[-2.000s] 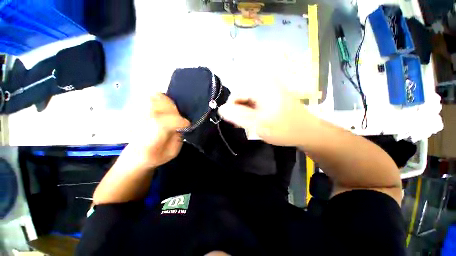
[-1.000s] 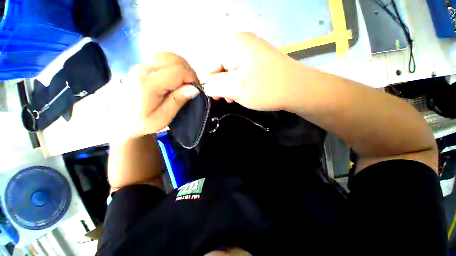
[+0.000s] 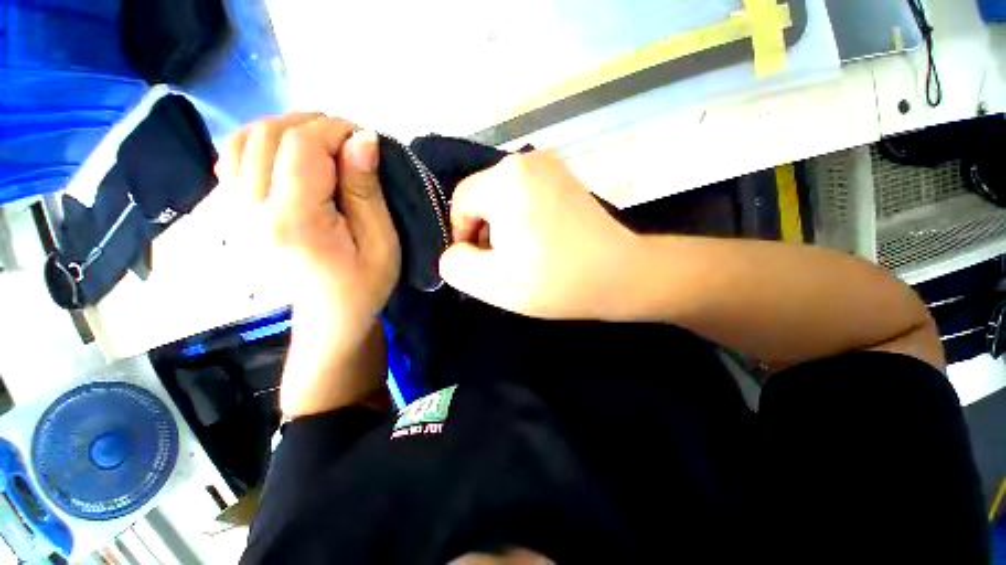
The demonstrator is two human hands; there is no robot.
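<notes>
A black pouch piece (image 3: 408, 221) is held between my two hands at the table's front edge. A metal zipper (image 3: 431, 190) curves along its right side. My left hand (image 3: 314, 204) grips the pouch piece from the left, thumb on top. My right hand (image 3: 518, 237) is curled with fingertips pinched at the zipper side; what the fingertips hold is hidden. More black fabric shows behind, between the hands.
Black zippered pouches (image 3: 138, 193) lie at the left of the table (image 3: 204, 259), beside a blue crate (image 3: 66, 88). Yellow tape (image 3: 662, 50) edges the sewing area. A blue fan (image 3: 105, 450) stands lower left. A white basket (image 3: 932, 226) is below the table at right.
The view has shifted and turned. The pouch piece, earlier hanging below my left hand, is now raised between both hands. My right hand has moved lower, against the zipper side.
</notes>
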